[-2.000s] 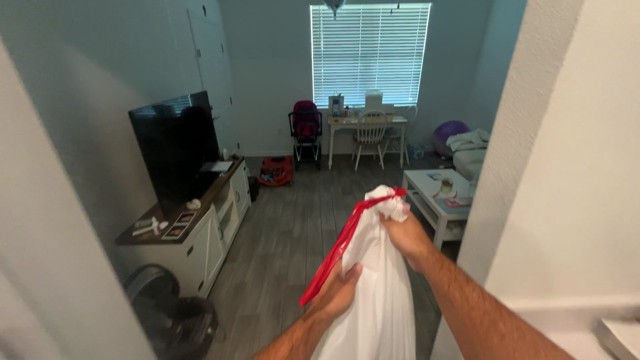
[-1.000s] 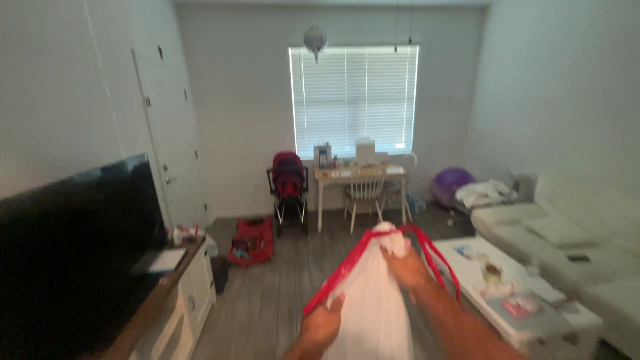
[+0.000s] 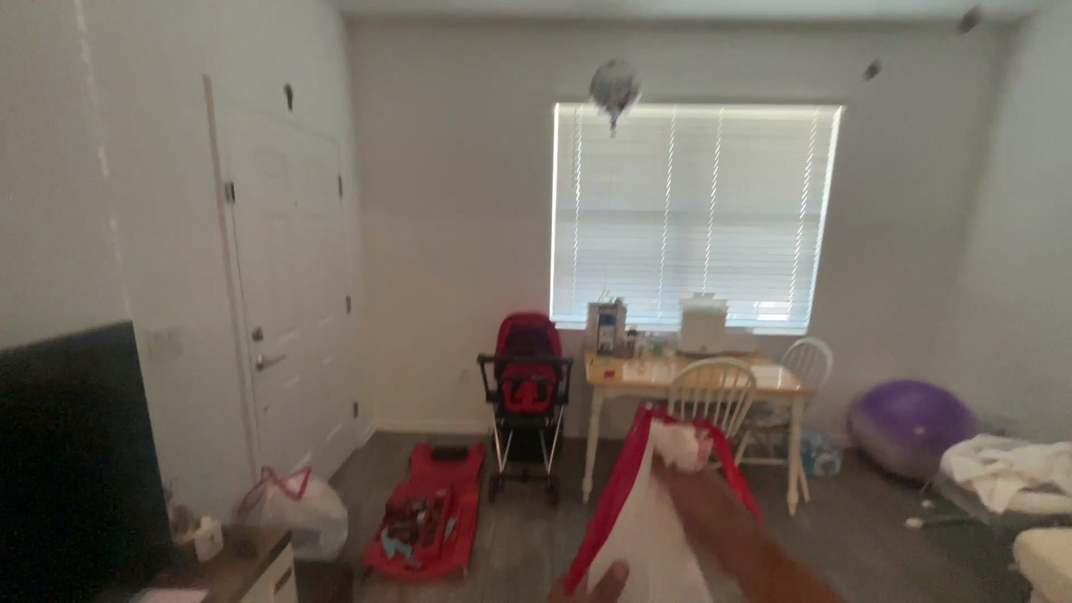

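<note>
A white plastic bag with red drawstrings (image 3: 649,523) hangs in front of me at the lower centre. My right hand (image 3: 682,473) is closed around its gathered neck, just below the red drawstring. Lower down, my left hand (image 3: 599,586) holds the bag's left side by the red strip, and the frame's bottom edge cuts that hand off. Blur hides the exact finger positions, and the bag's lower part lies out of frame.
A red folded item (image 3: 431,511) lies on the floor before a red stroller (image 3: 526,394). Another tied bag (image 3: 301,515) sits near the white door (image 3: 289,293). Ahead are a table (image 3: 620,373) and chairs; a purple ball (image 3: 911,427) is at right, the television (image 3: 79,469) at left.
The view has moved forward into the room, toward the door and stroller. Both hands still hold the white bag. The second bag near the door has come into plain view.
</note>
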